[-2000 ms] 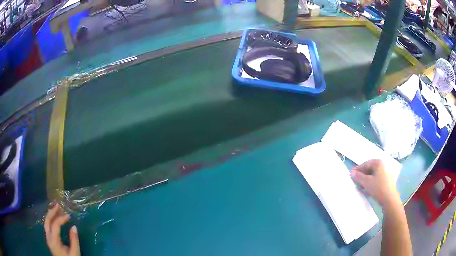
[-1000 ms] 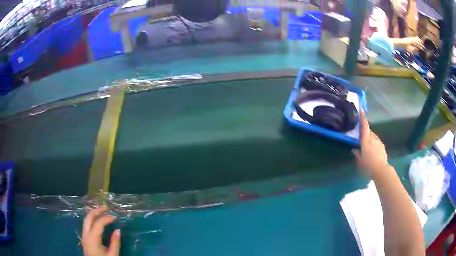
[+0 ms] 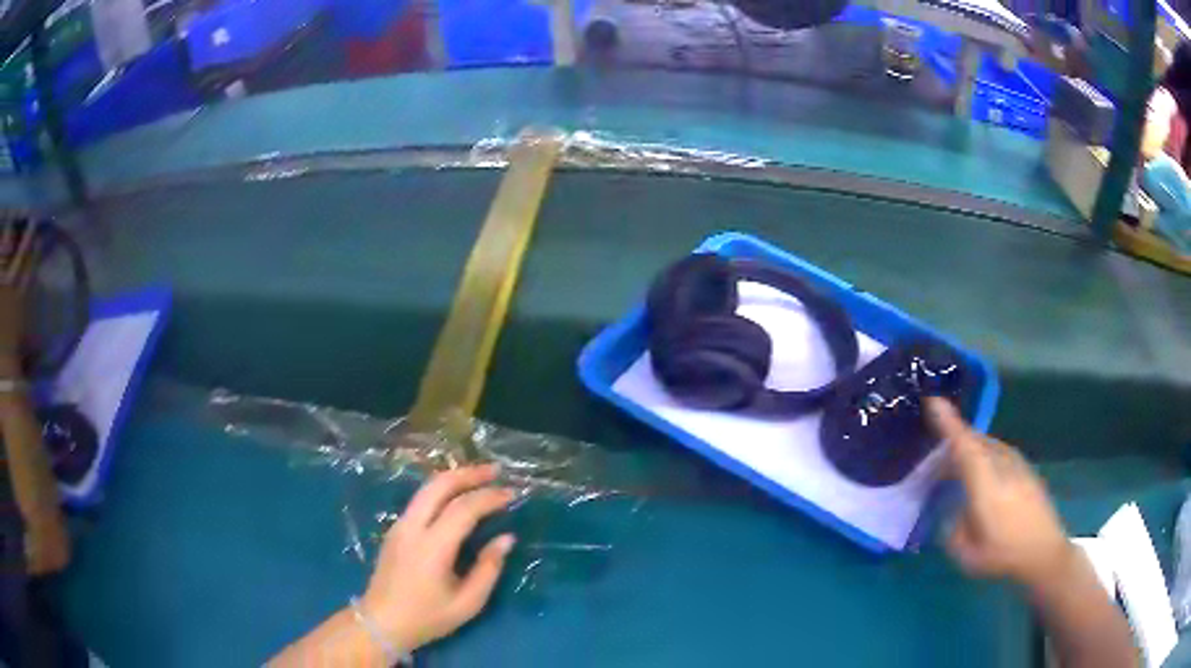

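A blue tray (image 3: 784,463) with a white bottom lies across the near edge of the green conveyor belt. Black over-ear headphones (image 3: 712,333) lie in its left part. A rounded black piece (image 3: 888,415) with shiny marks lies in its right part. My right hand (image 3: 999,502) is at the tray's right side, its extended finger over the black piece's right edge; whether it grips anything cannot be told. My left hand (image 3: 444,555) rests with fingers apart and empty on the taped bench edge, left of the tray.
Yellow-brown tape (image 3: 490,287) crosses the belt. Wrinkled clear tape (image 3: 549,463) runs along the bench edge. Another blue tray (image 3: 115,379) and a person's arm (image 3: 29,457) are at the left. White sheets (image 3: 1134,574) lie at the right. A green post (image 3: 1126,118) stands at the back right.
The view has turned right. The tray has come nearer and turned, with the headphones now left and the black piece right. My right hand has moved from the tray's rim to the black piece.
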